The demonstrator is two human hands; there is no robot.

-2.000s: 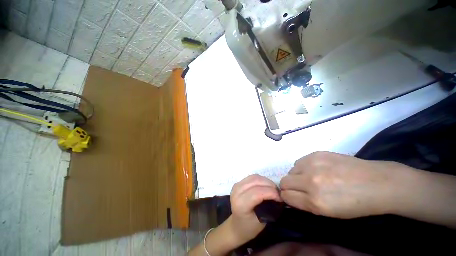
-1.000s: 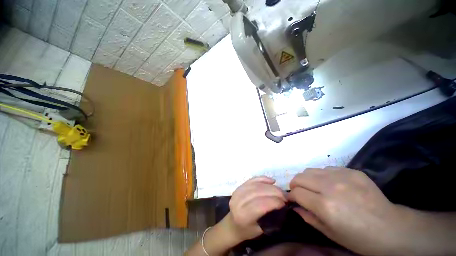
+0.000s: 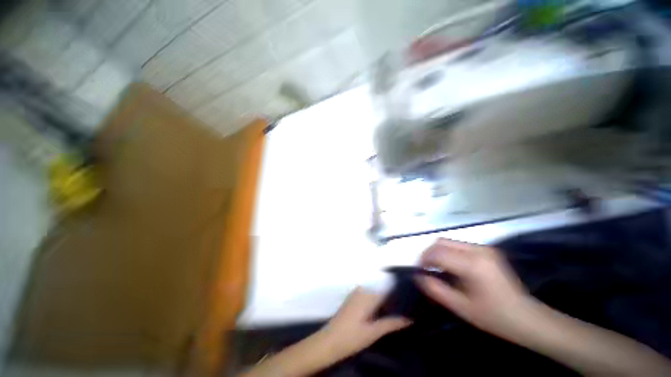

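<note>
The dark garment (image 3: pixel 588 272) lies over the table's front edge and the lap, at the lower right. My left hand (image 3: pixel 358 324) holds a dark folded part of it between thumb and fingers. My right hand (image 3: pixel 474 283) pinches the narrow dark edge of the same cloth, just right of my left hand. A small pale glint shows at the right fingertips; blur hides what it is. The off-white sewing machine (image 3: pixel 537 118) stands beyond the hands, its lit needle area on the pale bed (image 3: pixel 471 213). The whole view is blurred.
White tabletop (image 3: pixel 309 213) with an orange-brown edge (image 3: pixel 234 258) on its left. Beyond it are a brown cardboard sheet (image 3: pixel 132 243) and a yellow plug (image 3: pixel 72 182). A green item (image 3: pixel 543 13) is on the machine top. A small dark object (image 3: pixel 581 200) lies at the bed's right.
The camera view has swung and blurred, showing more of the machine's top. My hands have moved slightly apart, and a dark cloth edge now shows between them.
</note>
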